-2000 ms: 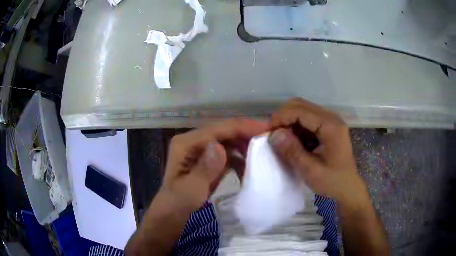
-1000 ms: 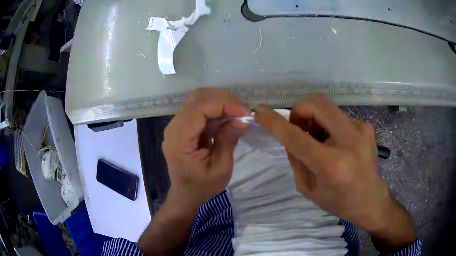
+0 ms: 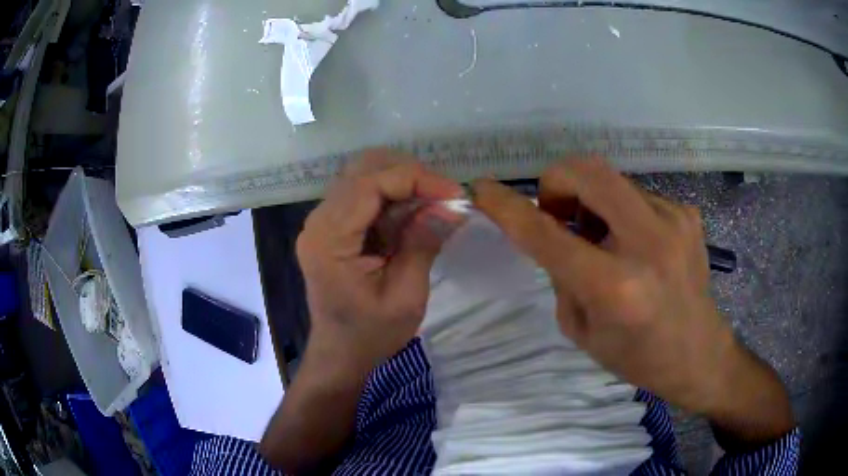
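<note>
A white cuff piece [image 3: 479, 244] hangs over the stack, its upper edge pinched in my left hand [image 3: 372, 246]. My right hand [image 3: 623, 270] meets it at the same edge, thumb and fingertips close to the left fingertips. A dark handle end [image 3: 721, 259] sticks out beyond the right side of my right hand; the rest of that tool is hidden by the hand. The stack of cuff pieces [image 3: 530, 395] lies in a ridged row on the lap below both hands. The fingertips are slightly blurred.
A machine table [image 3: 390, 102] with a scale along its edge lies ahead, carrying a crooked white offcut strip [image 3: 298, 79] and loose threads. At left are a phone [image 3: 219, 324] on a white board, a plastic bin [image 3: 74, 232] and a blue crate [image 3: 98, 432].
From two seconds ago, the cuff piece has gone from broadly visible to mostly covered between the hands, and the dark handle end has come into view. Since one second ago the hands have hardly moved.
</note>
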